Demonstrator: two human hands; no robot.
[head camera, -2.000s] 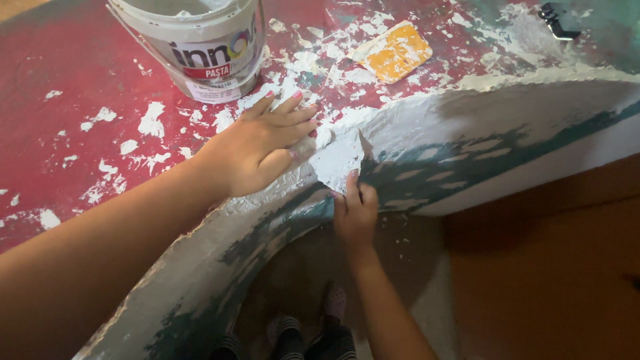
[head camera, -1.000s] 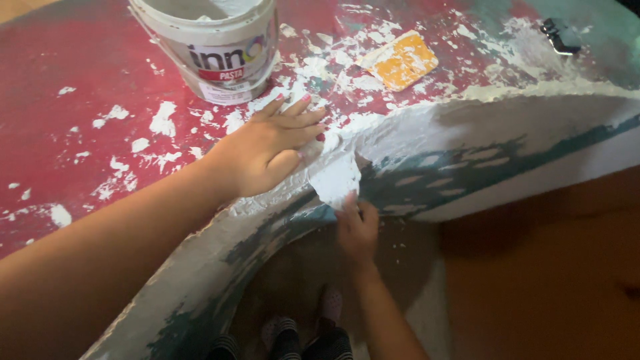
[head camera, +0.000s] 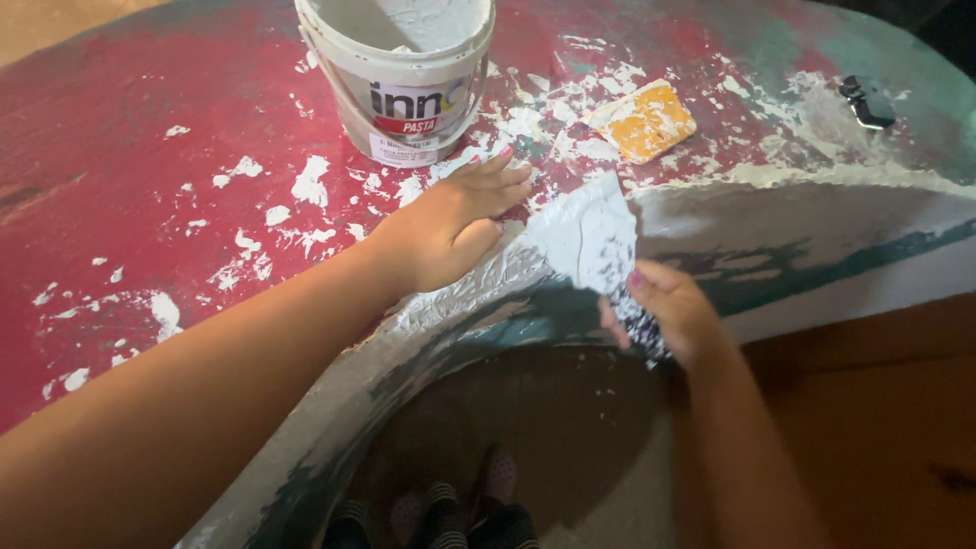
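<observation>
My right hand (head camera: 671, 305) grips the paste-spattered handle of a putty knife (head camera: 583, 232). White paste coats its broad blade, which is at the rim of the curved surface. My left hand (head camera: 454, 221) rests palm down near the edge, fingers apart, holding nothing. White paste (head camera: 457, 301) lies rough along the curved edge below it. Just behind my left hand stands an open plastic bucket of paste (head camera: 404, 91), its inner wall smeared white. A yellow plastic scraper (head camera: 652, 122), partly covered in paste, lies to the right of the bucket.
The red and green painted top (head camera: 137, 198) is spotted with paste. A small black object (head camera: 867, 103) lies at the far right. Below the edge, the curved side wall (head camera: 762, 252) has grey and green patches. Feet in pink shoes (head camera: 499, 473) are on the floor beneath.
My right hand has raised the putty knife from the side wall up to the rim, and more of its handle shows. The left hand stays on the top near the edge.
</observation>
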